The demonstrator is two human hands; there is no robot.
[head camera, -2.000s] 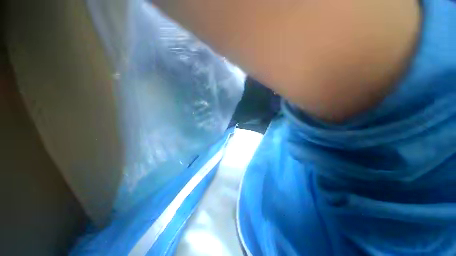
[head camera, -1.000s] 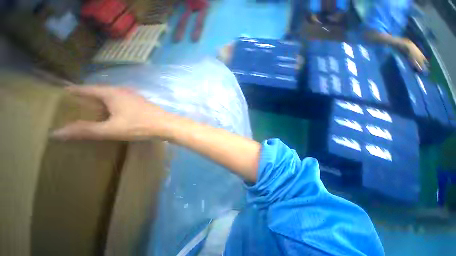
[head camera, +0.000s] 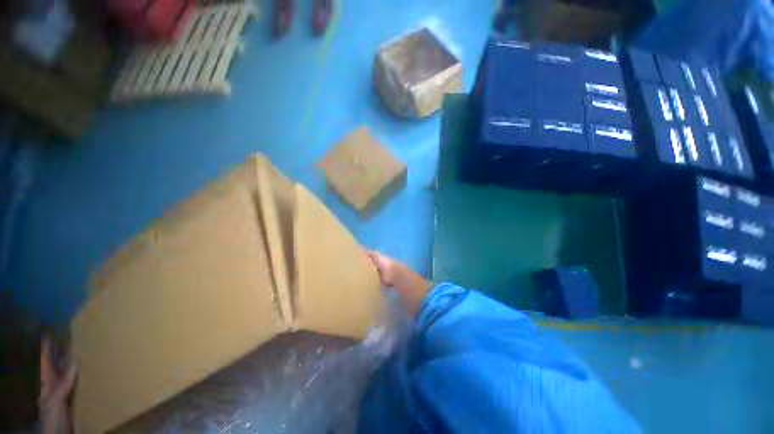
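A large brown shipping carton [head camera: 187,280] is tilted in front of me, its flaps raised. Clear poly film [head camera: 297,381] hangs at its opening at the bottom of the view. My left hand [head camera: 58,386] is on the carton's left side, at the lower left. My right hand [head camera: 395,273] holds the carton's right edge, its fingers partly hidden behind the cardboard. Dark blue product boxes [head camera: 556,102] stand in blocks on the green table [head camera: 526,237]. A single small blue item [head camera: 570,291] lies near the table's front edge.
An open brown carton [head camera: 416,76] with film and a smaller brown box [head camera: 363,169] are on the blue floor beyond. A wooden pallet [head camera: 182,55], red things [head camera: 153,15] and two red forks [head camera: 321,15] are at the upper left. Another person's blue sleeve [head camera: 721,34] shows at the upper right.
The large carton has swung into the centre, tilted. My right hand has moved to its right edge, and my left hand has come into view. The other person's hand has left the boxes.
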